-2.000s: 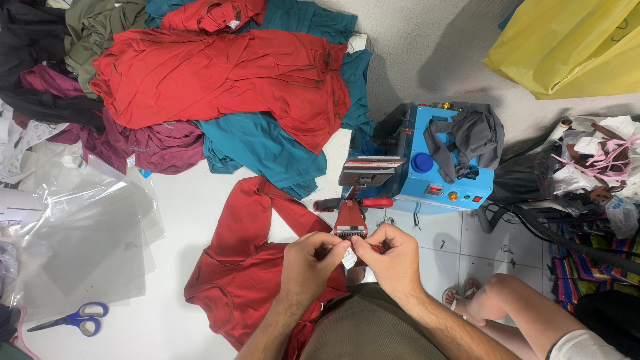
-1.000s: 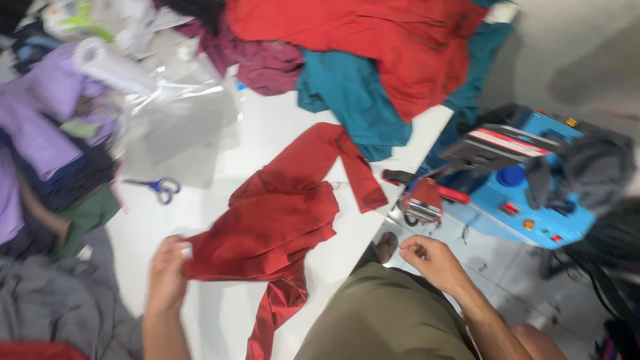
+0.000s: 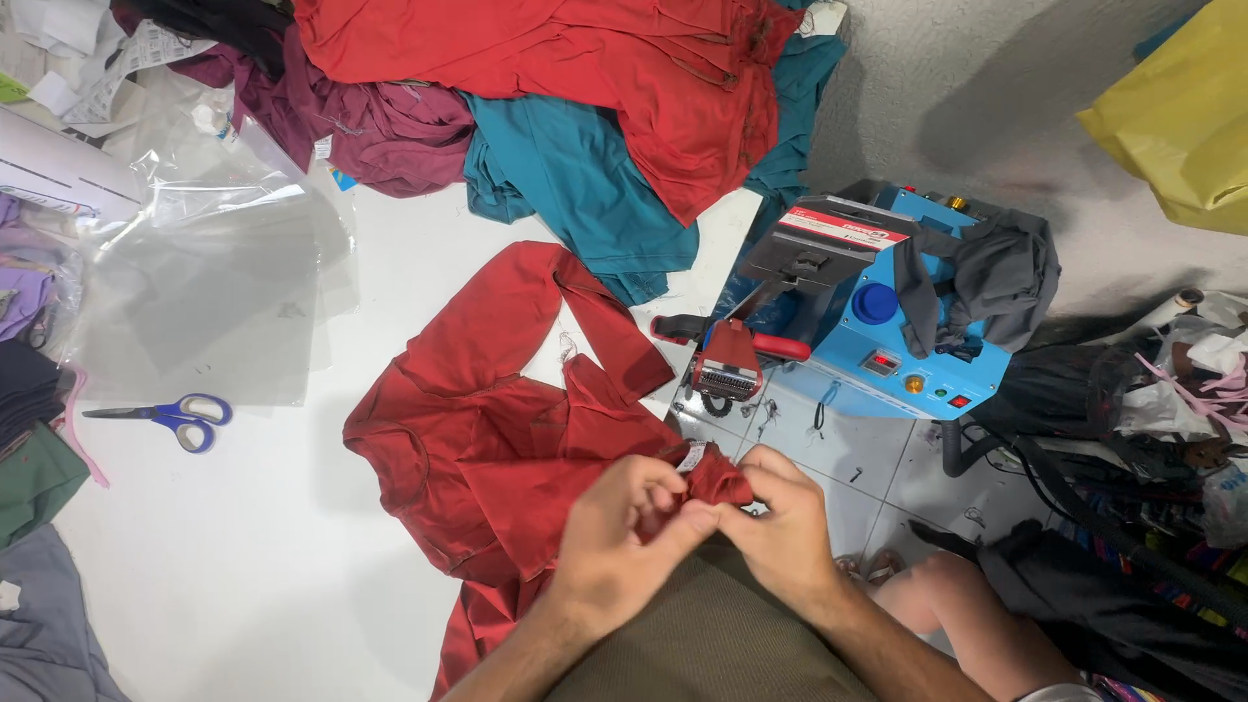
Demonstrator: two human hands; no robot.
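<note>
A dark red long-sleeved garment (image 3: 507, 419) lies across the white table, with one bunched edge raised at the table's right side. Both of my hands hold that edge: my left hand (image 3: 624, 536) pinches it from the left, and my right hand (image 3: 785, 517) pinches it from the right, fingertips nearly touching. A small white label (image 3: 692, 456) shows on the cloth between them. Just beyond my hands is a red tagging gun (image 3: 728, 361) with a black-and-red handle. Part of the held cloth is hidden behind my fingers.
Blue-handled scissors (image 3: 180, 419) and clear plastic bags (image 3: 210, 302) lie on the left. A pile of red garments (image 3: 585, 58) and teal garments (image 3: 575, 185) is at the back. A blue machine (image 3: 902, 361) stands on the right; a person's bare leg (image 3: 975, 624) is at lower right.
My right hand, apart from the garment a second ago, now grips its edge together with my left hand. That edge is now raised near the table's right side. The view has swung back right.
</note>
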